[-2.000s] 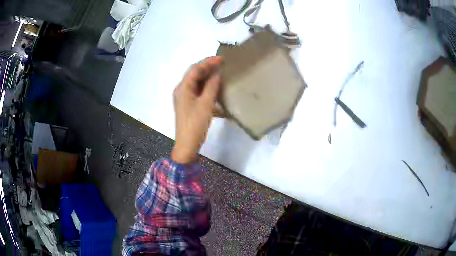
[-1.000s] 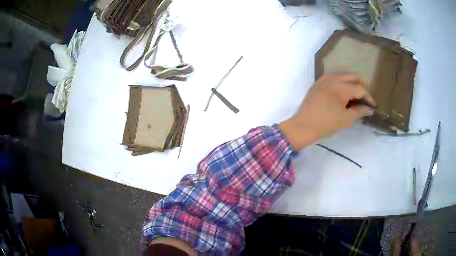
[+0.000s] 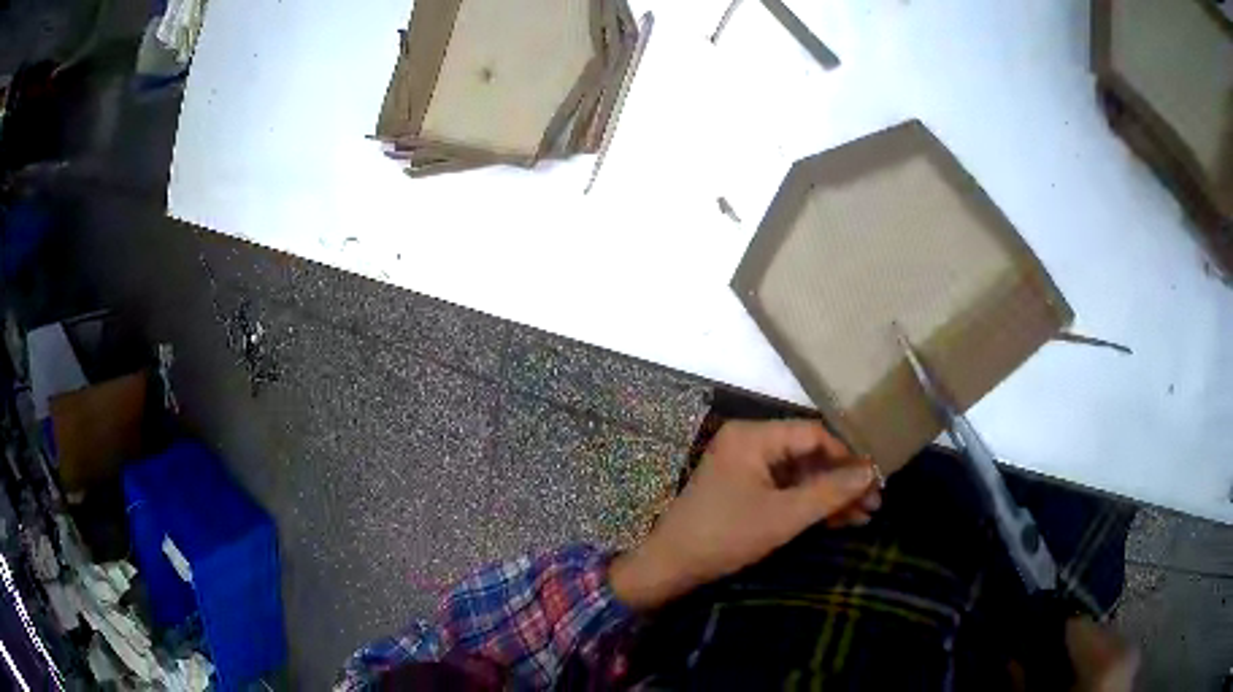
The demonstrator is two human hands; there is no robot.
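My left hand (image 3: 778, 493) pinches the lower corner of a patch pocket piece (image 3: 879, 250), a pentagon with a brown border and beige centre. The piece lies partly on the white table and partly over its front edge, its wide brown band towards the lower right. The fabric shears (image 3: 994, 487) lie across that band, silver blades pointing up and left. My right hand (image 3: 1102, 656) is at the bottom right, dark and blurred, at the shears' handles; its fingers are mostly hidden.
A fanned pocket stack (image 3: 507, 81) lies at upper left on the white table (image 3: 298, 176). Another pocket stack (image 3: 1170, 81) is cut off at the upper right. Thin brown offcuts (image 3: 805, 34) lie loose. A blue bin (image 3: 210, 561) stands on the speckled floor below left.
My left hand has moved from the right-hand stack to the table's front edge and now holds one pocket piece. The shears have come up over the piece. The view has shifted.
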